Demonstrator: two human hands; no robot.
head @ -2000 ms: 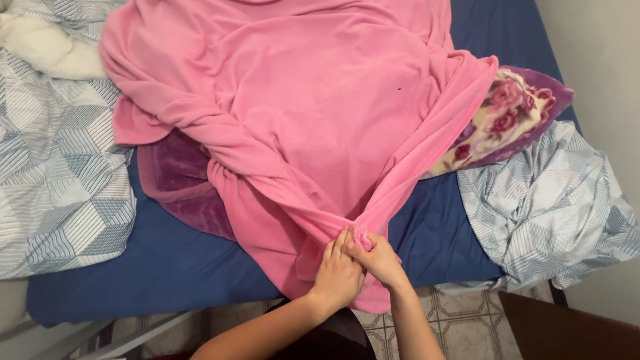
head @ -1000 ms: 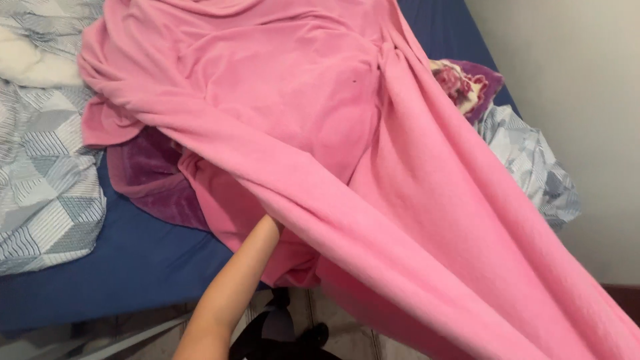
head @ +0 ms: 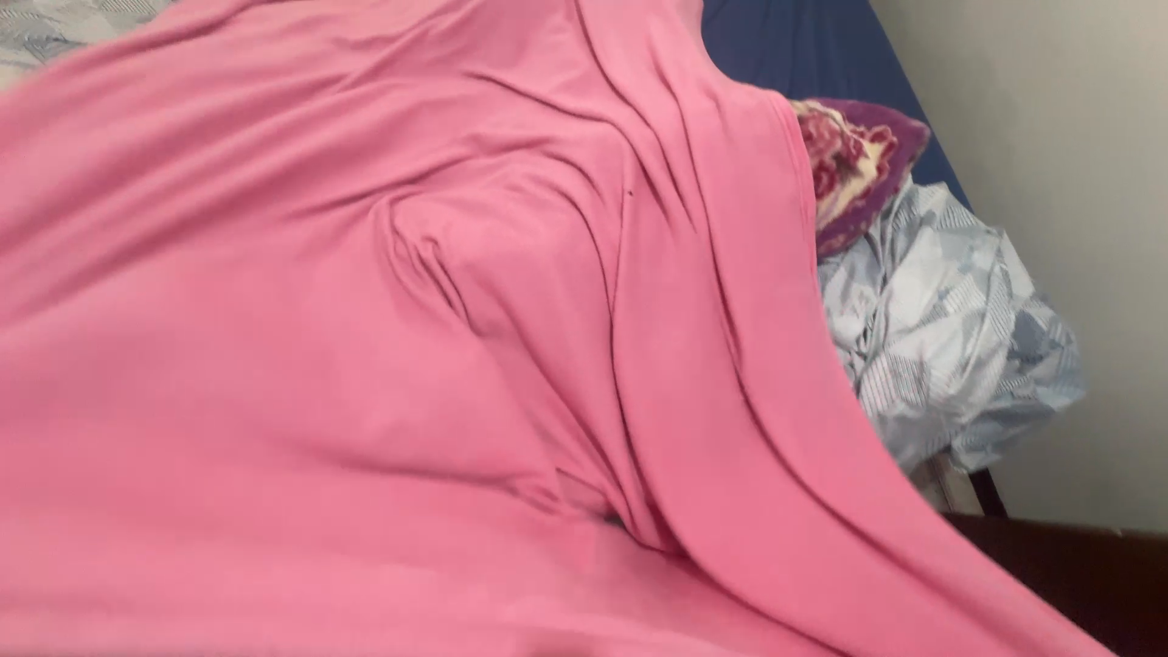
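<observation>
A pink fleece blanket [head: 511,365] fills most of the head view, stretched toward the lower corners, with folds running down its right half. Neither my left hand nor my right hand can be seen; what they hold cannot be told. From under the blanket's right edge sticks out a purple plush blanket with a rose pattern [head: 844,164]. Beside and below it lies a crumpled grey and white patterned sheet [head: 949,319].
The blue mattress [head: 803,46] shows at the top right, next to a pale wall [head: 1049,137]. More patterned bedding [head: 64,27] lies at the top left. A dark brown surface [head: 1086,566] stands at the lower right.
The pink blanket, gathered in both hands two seconds ago, is now spread wide over the bed's left and front. Both hands have gone out of view.
</observation>
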